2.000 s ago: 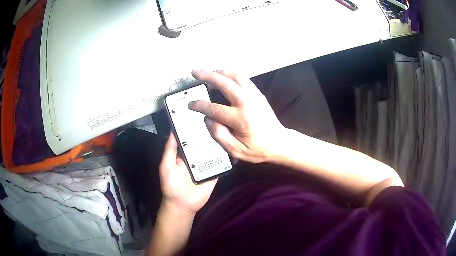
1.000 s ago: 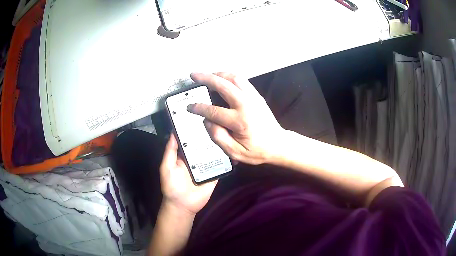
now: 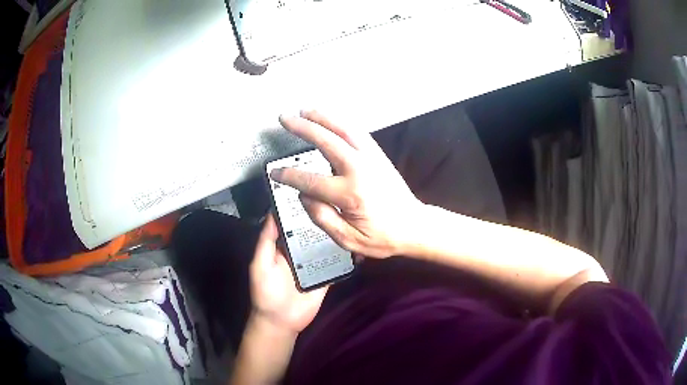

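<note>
A black-edged smartphone (image 3: 305, 237) with a lit white screen showing small text lies tilted below the table's front edge. My left hand (image 3: 282, 289) holds it from beneath and along its left side; part of the palm and the fingers behind the phone are hidden. My right hand (image 3: 350, 188) is over the upper part of the screen, its fingers spread and holding nothing. One fingertip is at the upper left of the screen. I cannot tell whether it touches the glass.
The white table (image 3: 166, 113) crosses the top, with a dark-outlined plate (image 3: 316, 19) and a small red and dark tool (image 3: 510, 10). An orange-rimmed crate (image 3: 16, 180) with purple fabric (image 3: 45, 165) is left. Quilted panels (image 3: 98, 308) lie lower left; grey-white layers (image 3: 610, 173) are right.
The phone and my left hand have shifted slightly right and down. My right hand's fingertip has moved left on the screen, and the text shown differs. The view has shifted slightly against the table.
</note>
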